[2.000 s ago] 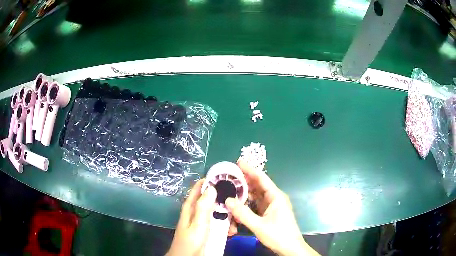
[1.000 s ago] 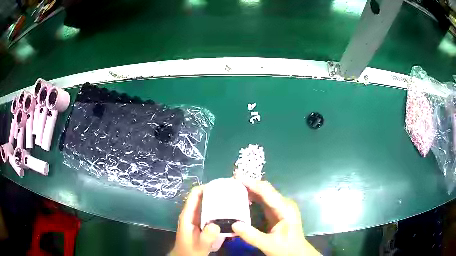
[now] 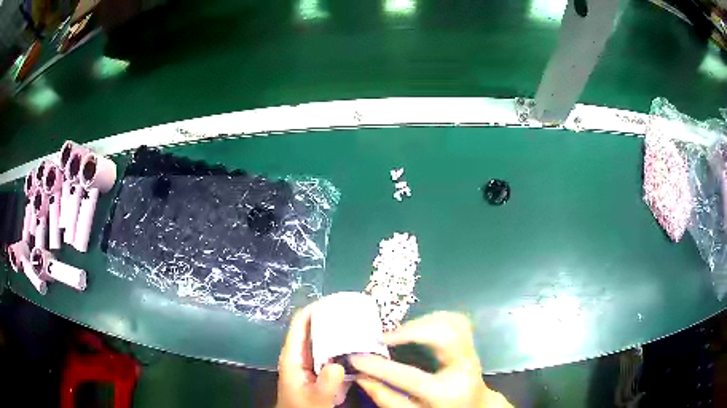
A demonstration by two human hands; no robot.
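A pale pink dryer body (image 3: 345,325) is at the bottom centre, its round barrel upward and its dark open end toward me. My left hand (image 3: 301,362) grips it from the left side. My right hand (image 3: 434,362) is at its right side, fingertips on the dark end; they partly hide that end. The handle is mostly hidden. A loose heap of small pink pieces (image 3: 394,275) lies just beyond my hands, with a few pieces (image 3: 400,185) set apart. A black round cover (image 3: 497,192) lies alone on the green bench.
A pack of black caps (image 3: 207,231) under crinkled clear film lies left of centre. Grouped dryer bodies (image 3: 68,195) stand at far left. A bag of small pink pieces (image 3: 668,185) and clear film are at right. A pale rail (image 3: 319,113) and grey upright (image 3: 575,60) lie beyond. A red stool (image 3: 97,370) is below left.
The dryer body has turned from its spoked, dark-centred end facing up to its barrel side facing up. My right hand has since shifted its fingers at the dark end. More of the heap shows.
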